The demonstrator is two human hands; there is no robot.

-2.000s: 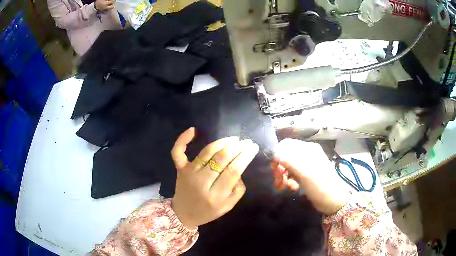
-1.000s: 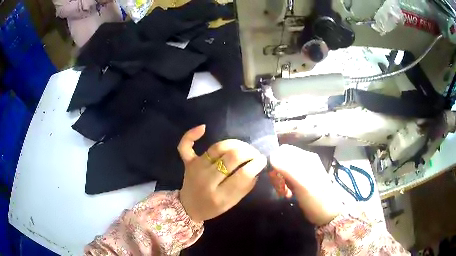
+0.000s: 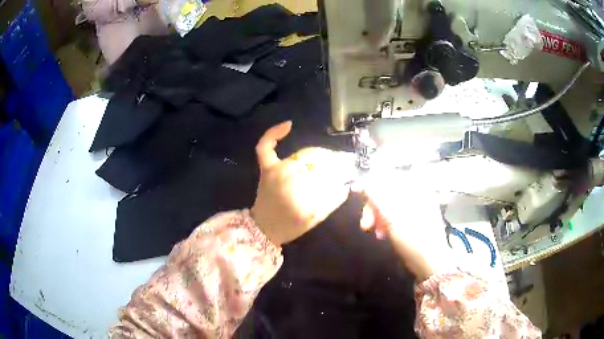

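A large black fabric panel (image 3: 331, 278) lies under both hands and runs up to the needle area of the sewing machine (image 3: 371, 59). My left hand (image 3: 301, 192) lies on the panel, its fingertips close to the presser foot (image 3: 363, 147), thumb raised and apart. My right hand (image 3: 397, 215) is at the panel's right edge, just below the foot, its fingers bent against the fabric edge. Both hands' fingertips are overexposed by the bright lamp, so the exact grip on the edge is hard to see.
Black cut pieces (image 3: 172, 145) are heaped at left and behind on the white table (image 3: 59, 232). Blue-handled scissors (image 3: 480, 245) lie right of my right hand. A black strap (image 3: 523, 151) crosses the machine at right. A person's pink sleeve (image 3: 119, 33) shows at upper left.
Both hands have moved up toward the presser foot, my left hand the most. My right forearm now partly covers the scissors. The fabric by the foot is now largely hidden by my left hand.
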